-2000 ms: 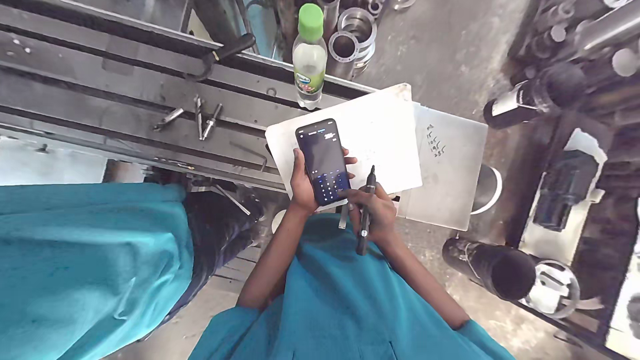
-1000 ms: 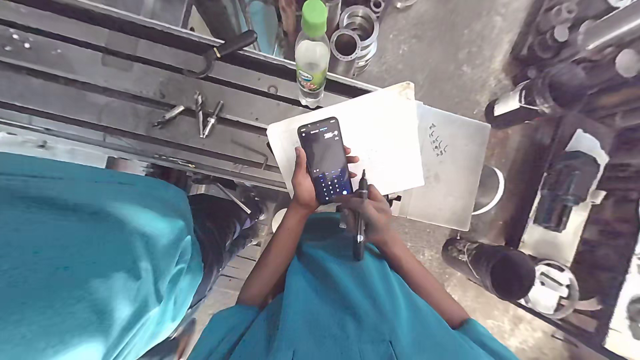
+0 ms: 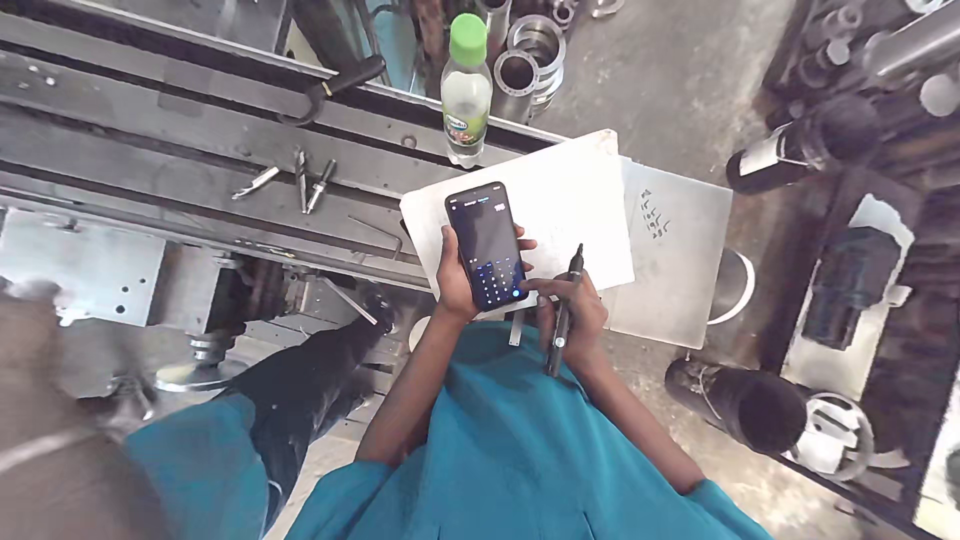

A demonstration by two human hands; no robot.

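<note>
My left hand (image 3: 459, 281) holds a black smartphone (image 3: 491, 244) upright over a white sheet (image 3: 555, 180), its screen showing a calculator keypad. A black marker pen (image 3: 566, 315) is held in my right hand (image 3: 574, 311), tip pointing up and away from me, while the index finger reaches to the lower right corner of the phone screen. Beneath the white sheet, on the right, lies a grey plate (image 3: 671, 270) with handwritten figures. The end of a steel rule (image 3: 516, 328) shows just below the phone. A clear bottle with a green cap (image 3: 466, 90) stands beyond the sheet.
Several cutting tools (image 3: 301, 180) and a hex key (image 3: 375, 234) lie on the slotted machine table (image 3: 187, 142), with a dark-handled tool (image 3: 337, 88) behind. Metal rings (image 3: 517, 71) stand past the bottle. Dark cylinders (image 3: 765, 412) are at right. A person (image 3: 202, 457) is close at left.
My right index finger has come to the phone's lower right corner, with the marker still held. The person at left has shifted, uncovering machine parts there; a blurred arm now shows at the left edge.
</note>
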